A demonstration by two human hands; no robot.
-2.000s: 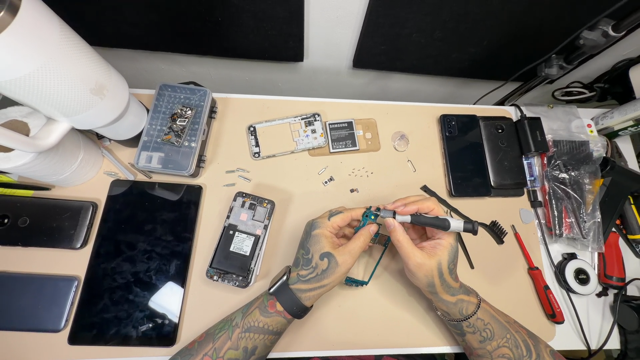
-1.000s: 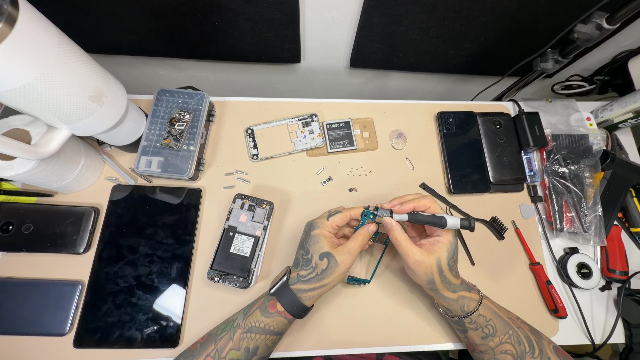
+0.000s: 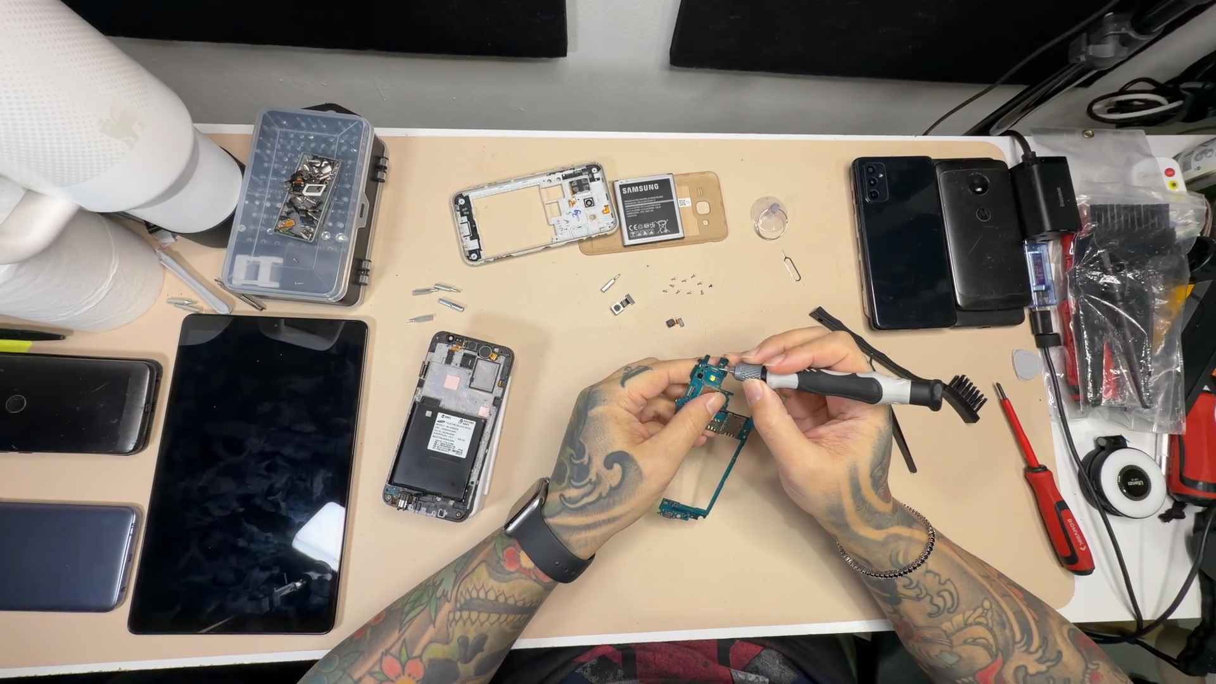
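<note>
My left hand [image 3: 632, 432] pinches the upper part of a blue-green phone circuit board [image 3: 727, 475] between thumb and fingers. In my right hand [image 3: 817, 418] is a precision screwdriver [image 3: 845, 385] with a grey and black handle, held nearly level, its tip at the board's upper end. Left of my hands lies an open phone frame [image 3: 448, 427]. Above them are a small camera module [image 3: 621, 305], tiny screws [image 3: 688, 285] and a small dark part [image 3: 674, 323]. A white phone mid-frame [image 3: 535, 214] and a Samsung battery [image 3: 650, 209] on a tan back cover [image 3: 708, 204] lie farther back.
A tablet [image 3: 249, 475], two phones and a lidded parts box [image 3: 302, 204] are on the left. Screwdriver bits [image 3: 437, 288] lie near the box. To the right are a black brush [image 3: 964, 397], a red screwdriver [image 3: 1059, 518], two phones [image 3: 907, 242], cables and plastic bags.
</note>
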